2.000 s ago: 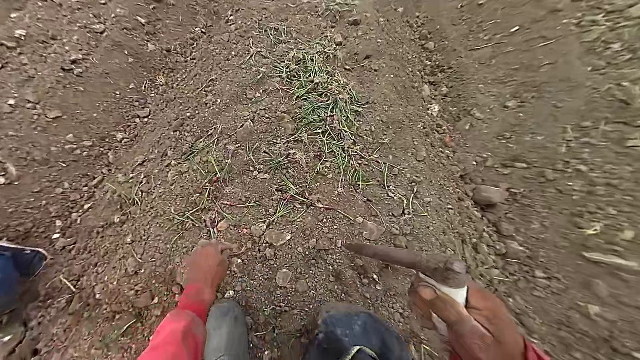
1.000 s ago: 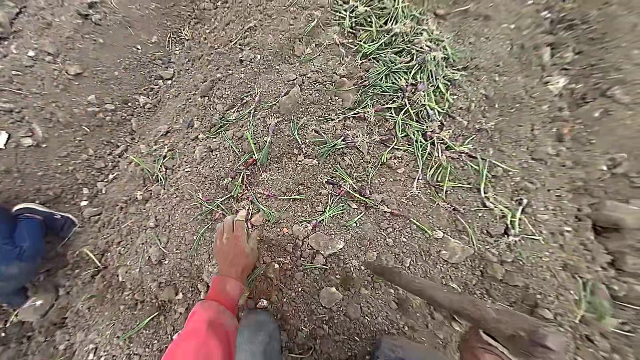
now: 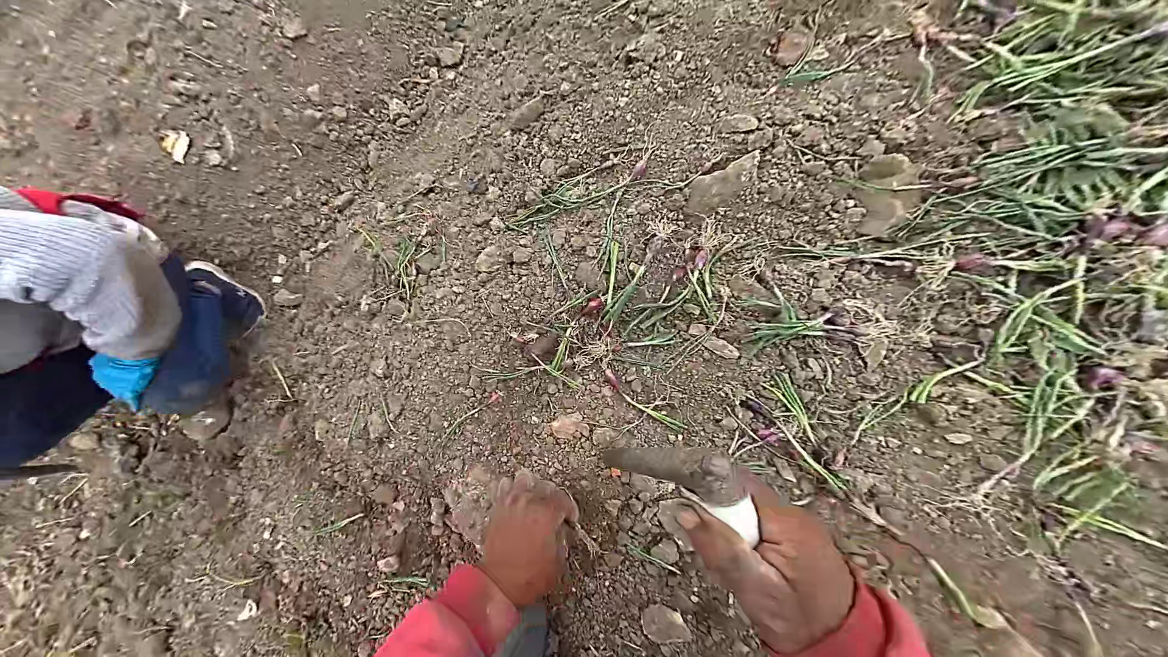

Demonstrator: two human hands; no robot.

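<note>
My right hand (image 3: 776, 557) grips a dirt-covered hand tool (image 3: 680, 467) with a worn pointed blade and a white section near the grip; its tip points left, just above the soil. Beside it at the lower middle, my left hand (image 3: 529, 534) is pressed against the soil, fingers curled down; whether it holds anything is hidden. Ahead of both hands lie scattered onion seedlings (image 3: 630, 301) with small purple bulbs and pale roots. A larger pile of onion seedlings (image 3: 1068, 164) covers the ground at the upper right.
At the left edge is another person, with a grey sleeve (image 3: 82, 265), a blue cuff (image 3: 125, 376) and a dark shoe (image 3: 228, 297). Flat stones (image 3: 721, 185) and clods lie in the loose soil. A small stone (image 3: 666, 624) is near my right hand.
The view has shifted, bringing more of the other person into sight. My right hand with the tool has come in beside my left hand.
</note>
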